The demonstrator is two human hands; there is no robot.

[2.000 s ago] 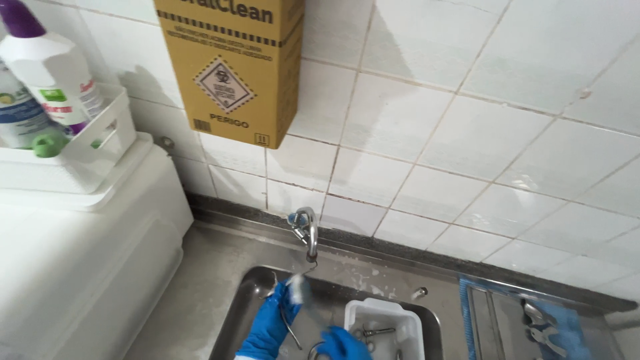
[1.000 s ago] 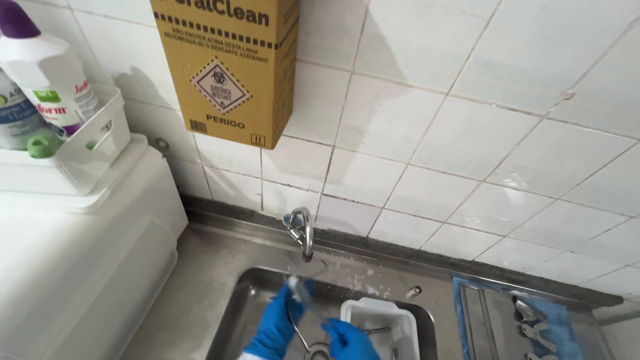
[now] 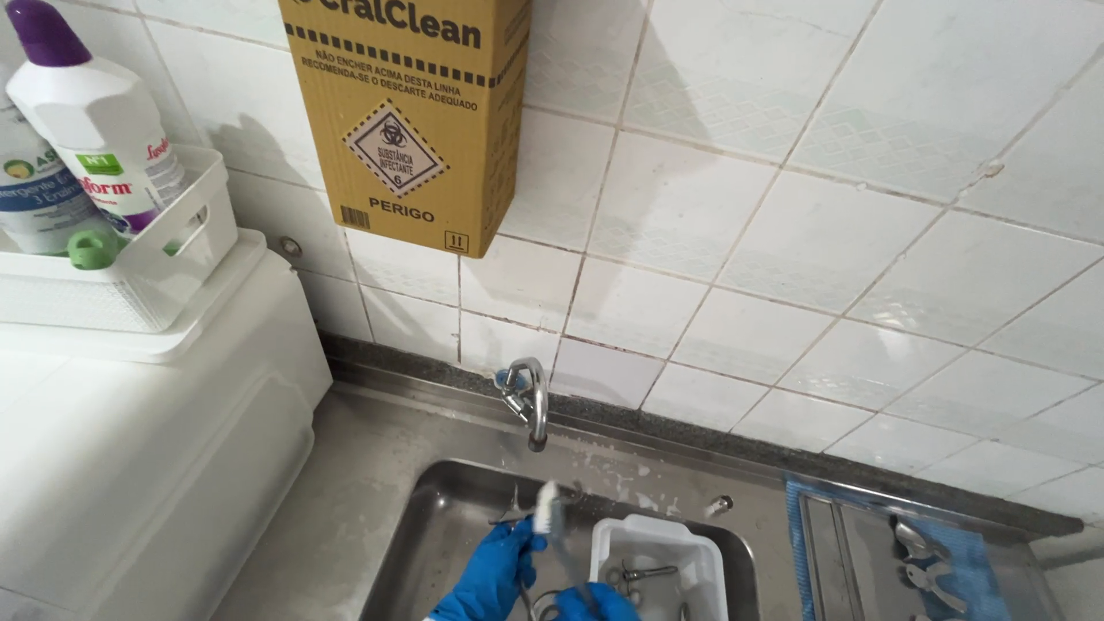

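Note:
My left hand, in a blue glove, is over the steel sink, closed on a slim metal instrument with ring handles low in view. In my right hand, also gloved in blue, is a grey-handled brush with white bristles, raised beside the left fingers. The brush is slightly blurred and the right hand is cut by the bottom edge. Just right of it stands a white plastic tub holding several metal instruments. The chrome faucet arches above the sink's back edge.
A yellow cardboard sharps box is at the tiled wall. At left, a white basket with bottles stands on a white appliance or container. On the right, a metal tray and metal tools lie on a blue cloth.
The brush has moved beside my left hand, its bristles now raised and showing more clearly. Both hands stay over the sink.

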